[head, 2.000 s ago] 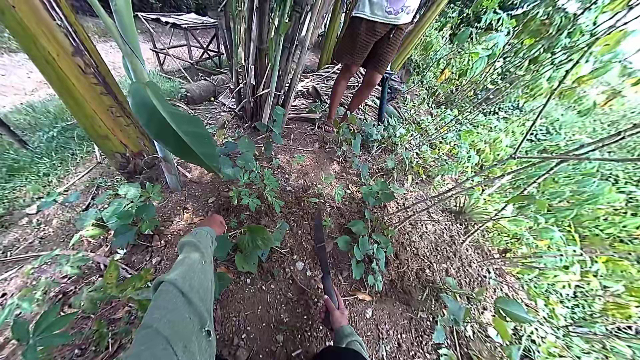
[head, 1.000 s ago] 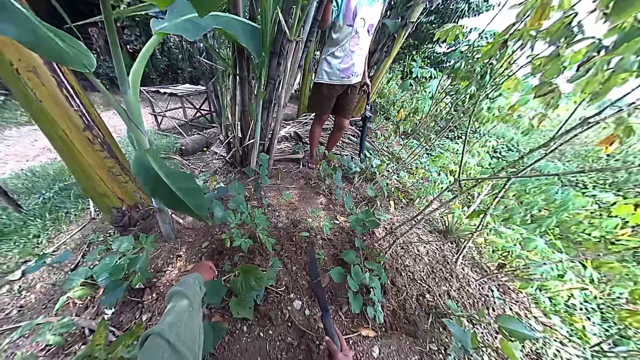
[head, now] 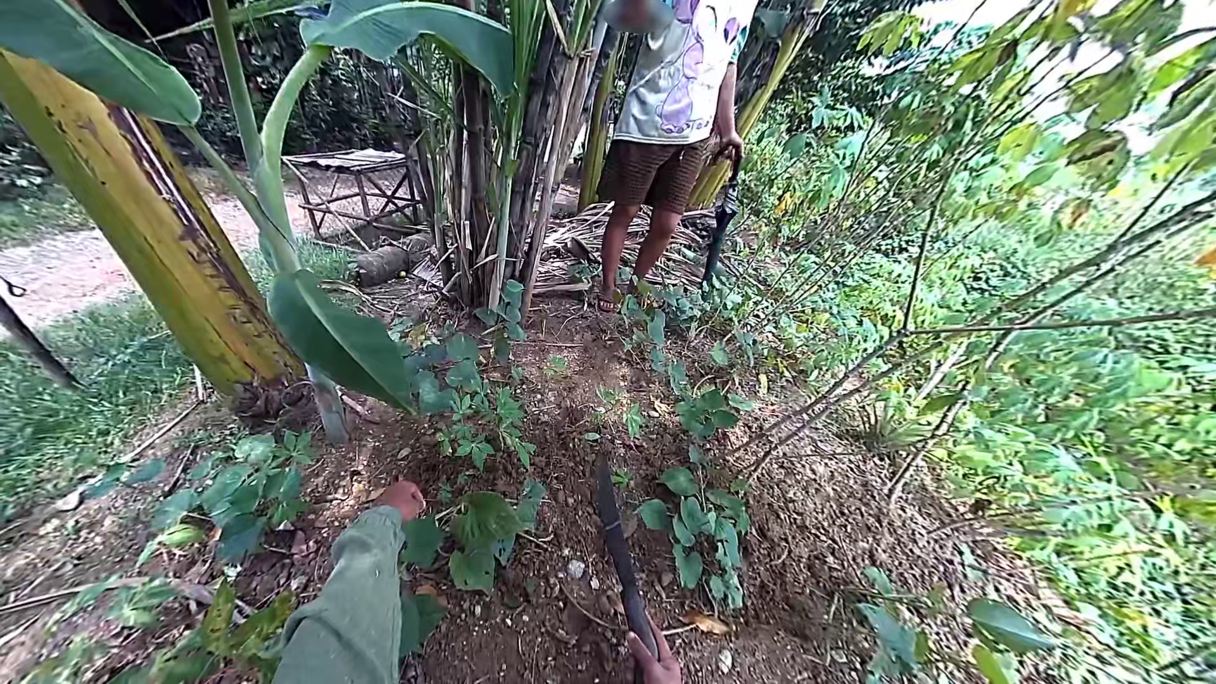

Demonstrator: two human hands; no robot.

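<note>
My right hand, at the bottom of the head view, grips the handle of a dark machete, whose blade points forward over brown soil. To the left, my left hand extends from a green sleeve beside a leafy plant; its fingers are curled, and whether it holds anything cannot be told. A low leafy vine grows just right of the blade. Small seedlings stand in the soil beyond the tip.
A person stands ahead, one hand on a folded umbrella. Banana stems rise at the left, a clump of tall stalks at centre. A wooden bench stands behind. Thin branches reach in from the right.
The view has tilted up, showing more of the standing person. My right hand still grips the machete, and my left hand stays near the leafy plant.
</note>
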